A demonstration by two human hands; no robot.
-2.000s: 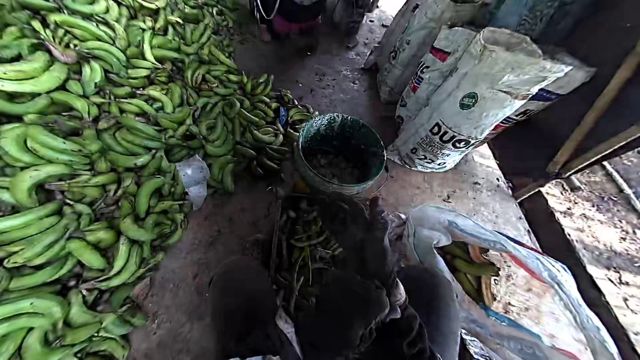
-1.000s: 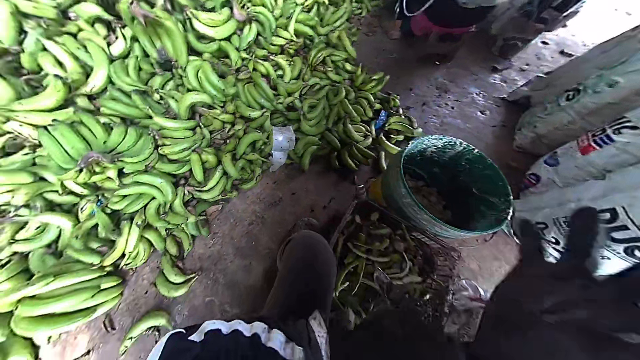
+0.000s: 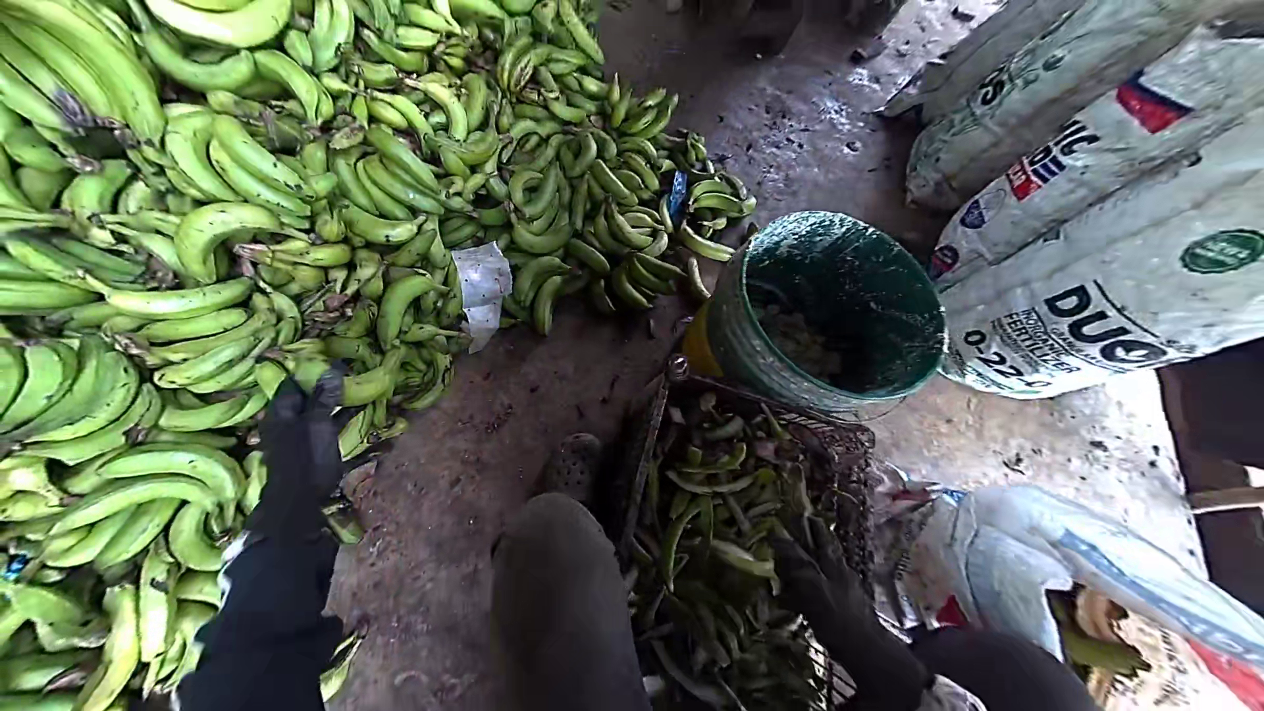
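A large heap of green plantains (image 3: 395, 197) covers the floor on the left. My left hand (image 3: 301, 434), dark-gloved, reaches to the heap's near edge, its fingertips at some plantains; its grip is unclear. Between my legs stands a wire crate (image 3: 647, 464) full of plantain peels (image 3: 721, 494). My right hand (image 3: 815, 563), dark and partly in shadow, lies over the peels at the crate's right side; whether it holds anything cannot be told. Just beyond the crate, a green bucket (image 3: 839, 306) contains some pale pieces low inside.
Upright woven fertilizer sacks (image 3: 1096, 257) stand at the right. An opened sack (image 3: 1017, 543) with yellowish-green plantains or peels lies near my right knee. A whitish scrap (image 3: 482, 286) rests at the heap's edge. My knee (image 3: 563, 583) is left of the crate.
My left hand has come into view at the heap. The right hand, seen raised near the bucket one second ago, is now down at the crate. The view has shifted between frames.
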